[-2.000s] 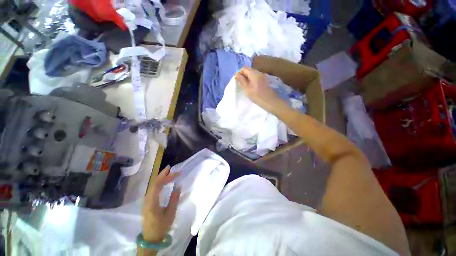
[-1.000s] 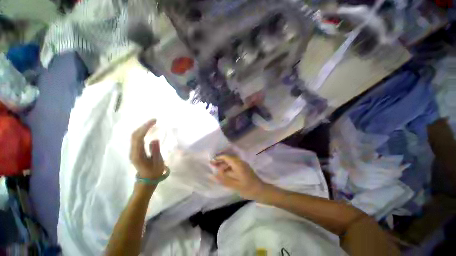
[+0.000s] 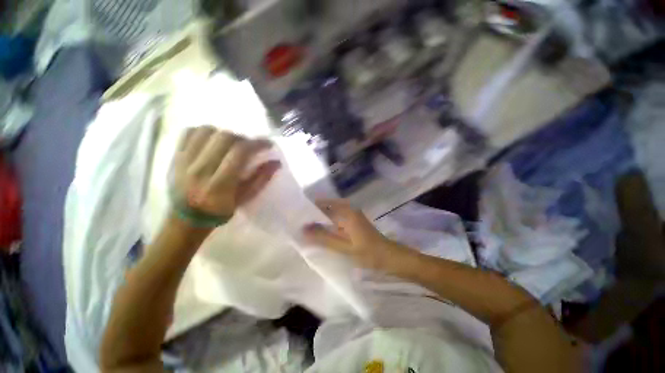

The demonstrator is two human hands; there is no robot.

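White cloth (image 3: pixel 292 218) lies in front of me over the table edge and towards my lap, glaring under the lamp at its upper end. My left hand (image 3: pixel 222 171), with a green bangle, is shut on the white cloth, fingers bent over it. My right hand (image 3: pixel 346 237) is at the cloth's right edge, thumb and fingers around it. The overlock machine (image 3: pixel 394 80), blurred, stands just above both hands, with a red oval badge. Its needle area beside the bright lamp is too blurred to make out.
A blue-grey cloth (image 3: pixel 58 182) lies flat at the left. Striped cloth (image 3: pixel 138 22) is behind the machine at upper left. White pieces (image 3: pixel 532 233) and blue cloth (image 3: pixel 576 146) are heaped at the right. A white strip (image 3: pixel 503 80) crosses the cream table (image 3: pixel 539 95) right of the machine.
My right hand has left the heap at the right, and the view has swung left to the machine. My left hand, open a second ago, has moved up and closed on the white cloth.
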